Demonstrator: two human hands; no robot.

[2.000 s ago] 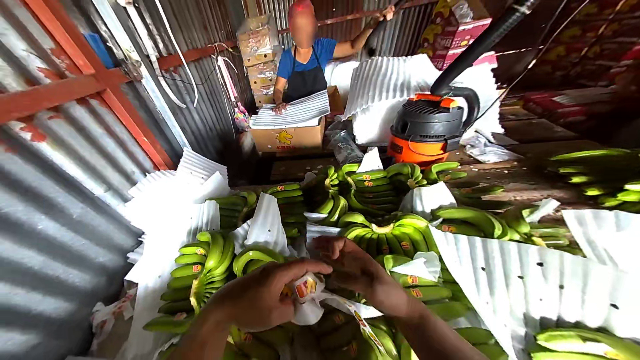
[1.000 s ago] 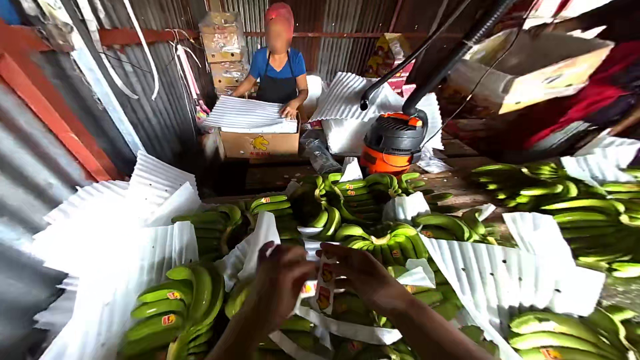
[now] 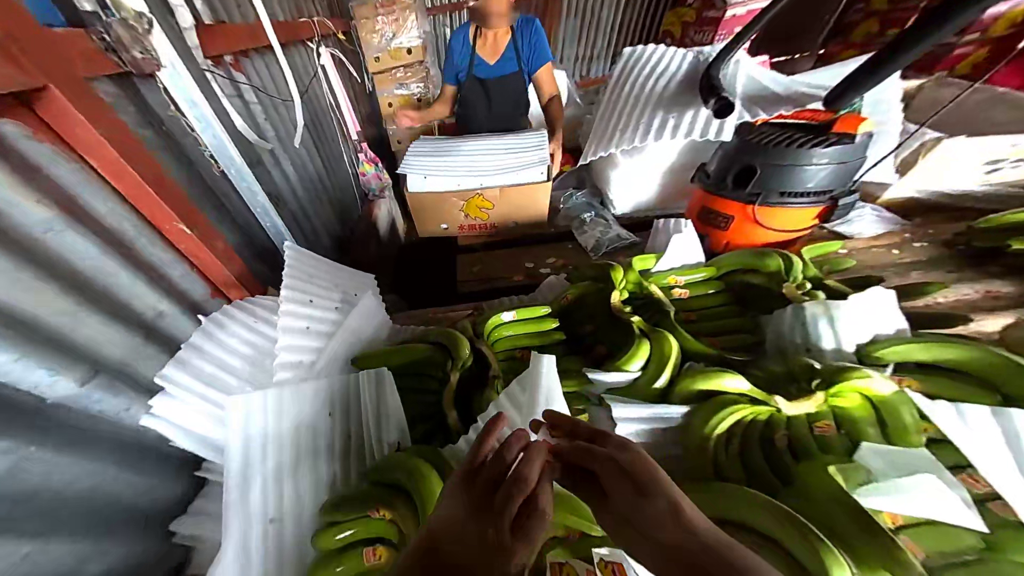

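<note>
My left hand (image 3: 500, 488) and my right hand (image 3: 612, 472) meet at the fingertips over bunches of green bananas. A small whitish piece, partly hidden, is pinched between them. Below the hands, a strip of stickers (image 3: 600, 563) shows at the frame's bottom edge. A banana bunch (image 3: 368, 524) with stickers lies left of my left hand, and a larger banana bunch (image 3: 800, 424) lies to the right of my right hand. A white foam sheet (image 3: 532, 392) stands up just beyond my fingertips.
White corrugated sheets (image 3: 312, 456) are piled at the left by the metal wall. Across the table a person (image 3: 496, 72) stands behind a cardboard box (image 3: 480, 210) topped with sheets. An orange and black vacuum cleaner (image 3: 772, 188) is at the back right, its hose overhead.
The sticker strip hung between my hands before; now it shows lower, at the bottom edge. The person opposite has lifted one hand off the sheets. The view has shifted.
</note>
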